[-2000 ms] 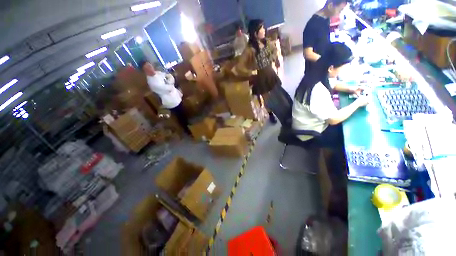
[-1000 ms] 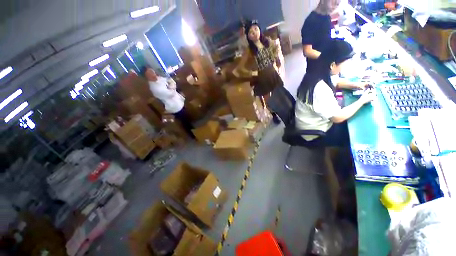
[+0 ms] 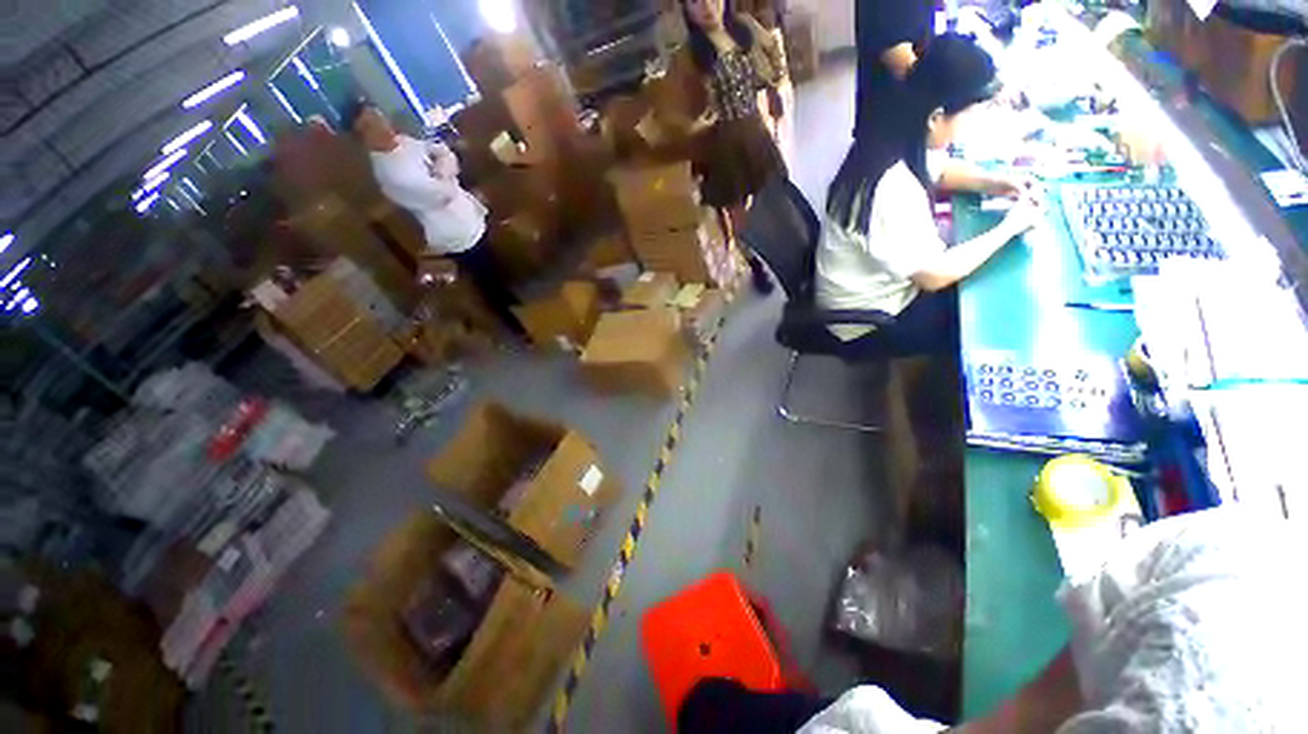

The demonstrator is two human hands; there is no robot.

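Neither of my hands is in view. A loose whitish sleeve of mine fills the lower right, with a bit of bare forearm at the bottom edge, its hand cut off. On the green bench mat nearest me lies a blue-white parts tray point(image 3: 1040, 387) with rows of small round dark pieces. A yellow tape roll point(image 3: 1079, 491) lies nearer, partly on white paper. A second, denser parts tray point(image 3: 1148, 227) is farther along the bench. White paper sheets point(image 3: 1198, 323) lie to the right of the trays.
An orange-red stool point(image 3: 710, 638) stands below, with dark and whitish cloth at its edge. Open cartons point(image 3: 552, 495) stand left of the striped floor tape. A seated person point(image 3: 897, 237) works at the bench; others stand behind. A clear bag point(image 3: 882, 595) is beside the bench.
The view has tilted down, so the scene sits higher and slightly left. More of the stool shows. My forearm and the dark and whitish cloth have come into view at the bottom.
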